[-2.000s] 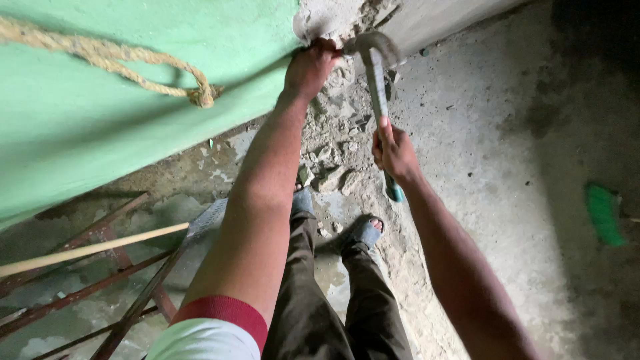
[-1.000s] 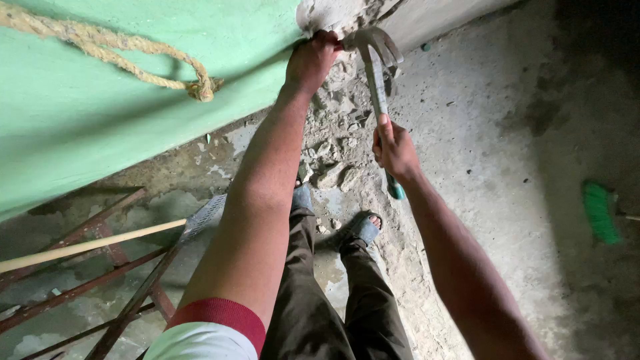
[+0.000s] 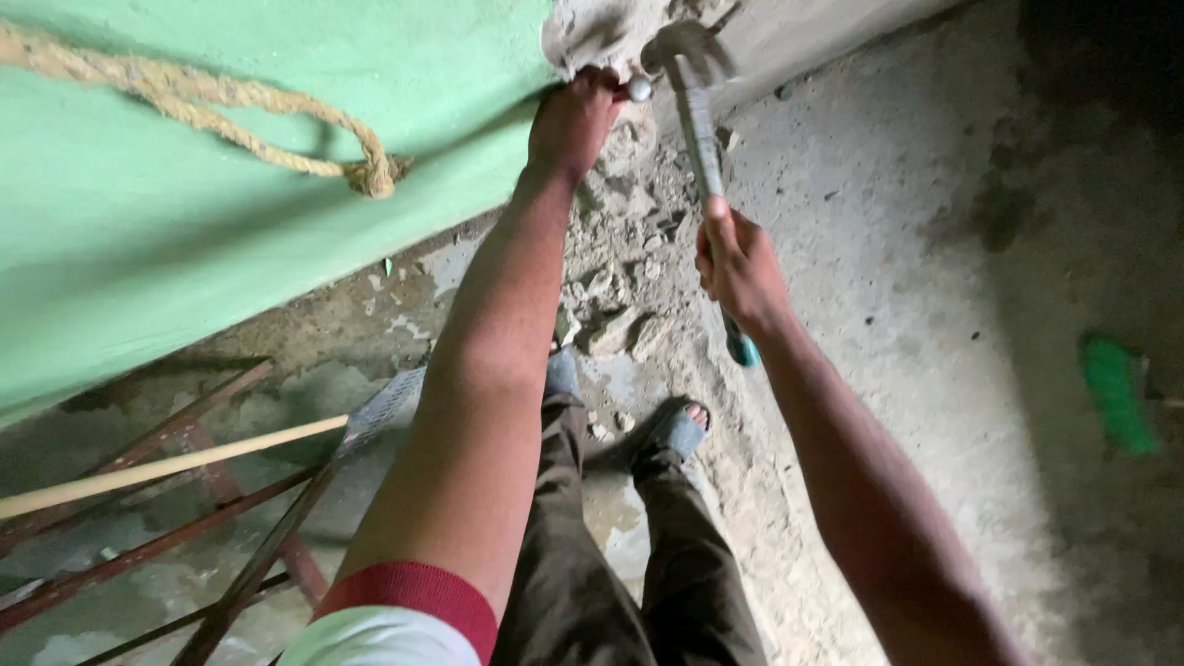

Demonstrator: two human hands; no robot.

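My left hand (image 3: 581, 116) is closed round a metal chisel or punch, whose round struck end (image 3: 639, 88) pokes out beside my fingers. Its tip is hidden. It is held against the broken edge of the wall (image 3: 601, 32). In my right hand (image 3: 743, 268) is a claw hammer (image 3: 697, 125), gripped low on its handle, with a teal butt below my fist. The hammer's blurred head hangs just right of the chisel's end, apart from it.
Broken masonry chunks (image 3: 615, 333) and dust lie along the floor below the wall. A looped rope (image 3: 268, 129) hangs on the green wall. At lower left are a rusty metal frame (image 3: 157, 564) and a wooden pole (image 3: 185, 462). A green brush head (image 3: 1117, 393) lies right.
The hammer head has come away from the chisel, and the chisel's round end now shows beside my left hand. Both hands keep their grips.
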